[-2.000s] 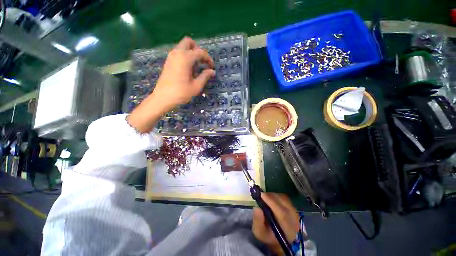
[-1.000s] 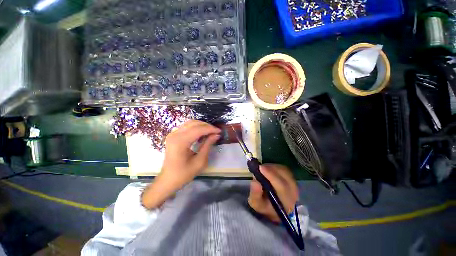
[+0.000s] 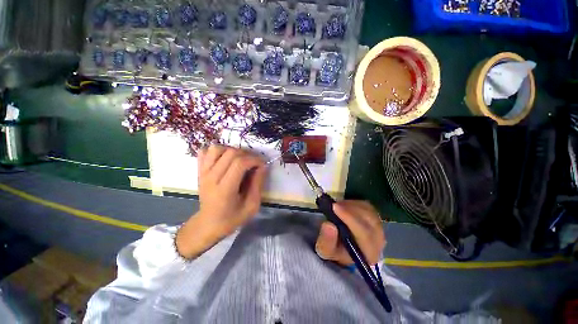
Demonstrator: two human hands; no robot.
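The red-brown soldering fixture (image 3: 315,149) lies on the white work sheet (image 3: 180,166) with a bluish circuit board (image 3: 296,147) at its left end. My right hand (image 3: 352,232) is closed around the black handle of the soldering iron (image 3: 346,235); its metal tip is at the board's lower edge. My left hand (image 3: 229,185) is left of the fixture, fingertips pinched on thin silver solder wire (image 3: 274,161) that points at the board. A silver strand also runs left from the hand across the mat.
A heap of silver parts with red leads (image 3: 190,117) and a black lead pile (image 3: 282,119) lie behind. Beyond is the blister tray (image 3: 215,85). To the right are the masking tape roll (image 3: 431,79), second tape roll (image 3: 531,95), fan (image 3: 415,174) and blue bin (image 3: 431,24).
My left hand came from over the blister tray to beside the fixture. A bluish board now shows in the fixture. The camera view has shifted closer to the sheet; the iron stays in my right hand.
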